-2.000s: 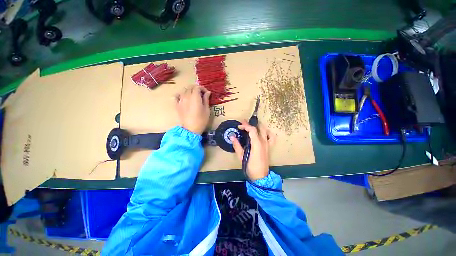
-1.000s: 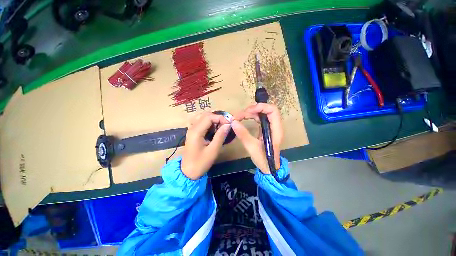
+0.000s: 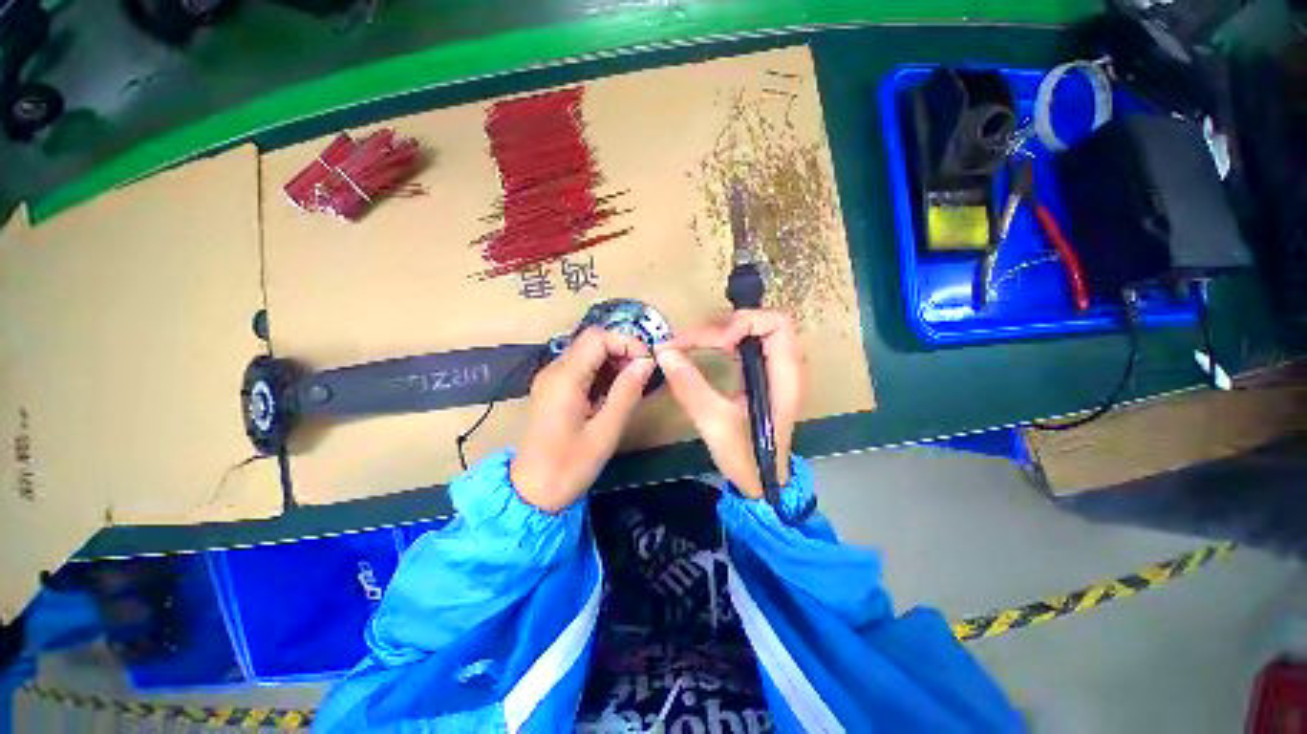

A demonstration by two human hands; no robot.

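A black headphone [image 3: 416, 384] lies across the cardboard, its band lettered. Its left cup [image 3: 268, 406] rests on the cardboard. My left hand [image 3: 581, 416] holds the right ear cup [image 3: 626, 318], thumb and finger pinched at its face. My right hand [image 3: 753, 387] holds the black soldering iron [image 3: 755, 359] between its fingers, tip pointing away over the fine cut pieces, while its thumb and finger meet my left fingertips at the cup. Whether a wire is between the fingertips cannot be told. A thin dark lead hangs below the band.
On the cardboard [image 3: 144, 316] lie loose red wires [image 3: 541, 179], a tied red bundle [image 3: 351, 174] and fine cut pieces [image 3: 781, 194]. A blue tray [image 3: 989, 327] at right holds red-handled pliers [image 3: 1062, 255], a yellow sponge [image 3: 959, 227] and a black box [image 3: 1154, 194]. A green-edged conveyor runs behind.
Since the first frame, my left hand has moved from the red wires to the right cup, and the iron has swung upright in my right hand. Over the last second, more of the cup's face shows.
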